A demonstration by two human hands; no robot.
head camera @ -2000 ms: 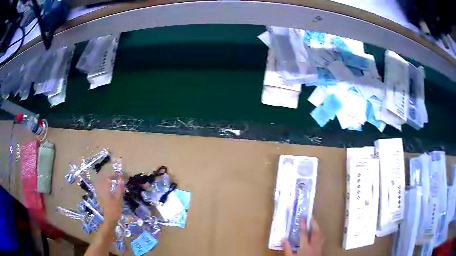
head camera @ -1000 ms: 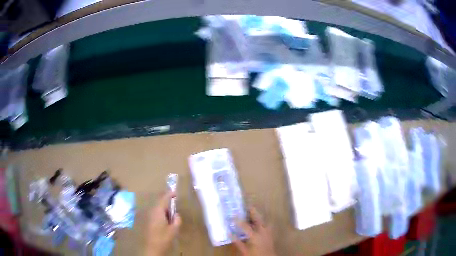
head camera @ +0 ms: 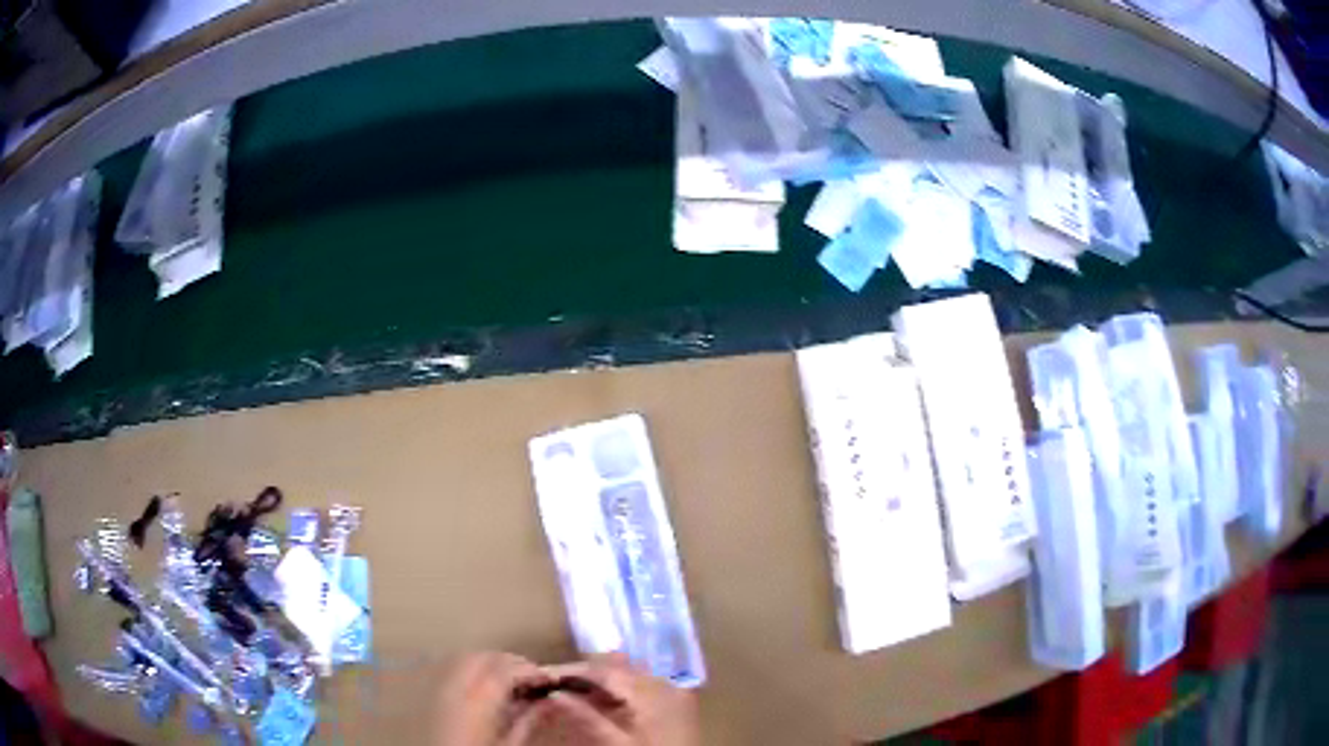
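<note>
A translucent blister tray lies on a white carton in the middle of the bench. My left hand and my right hand are together at the bottom edge, near the tray's lower end, partly cut off. Their fingers meet around a dark spot; whether this is an item or shadow I cannot tell. A pile of clear-wrapped accessories with dark cables lies at left, beside a white leaflet and blue leaflets.
Two white cartons and stacked translucent trays lie at right. The green belt holds tray-and-carton sets and a heap of blue and white leaflets. Red and green bundles lie far left; a red bin is lower right.
My left hand has left the pile, carried a slim shiny item rightward, and now meets my right hand. My right hand has come off the tray. The view has shifted right.
</note>
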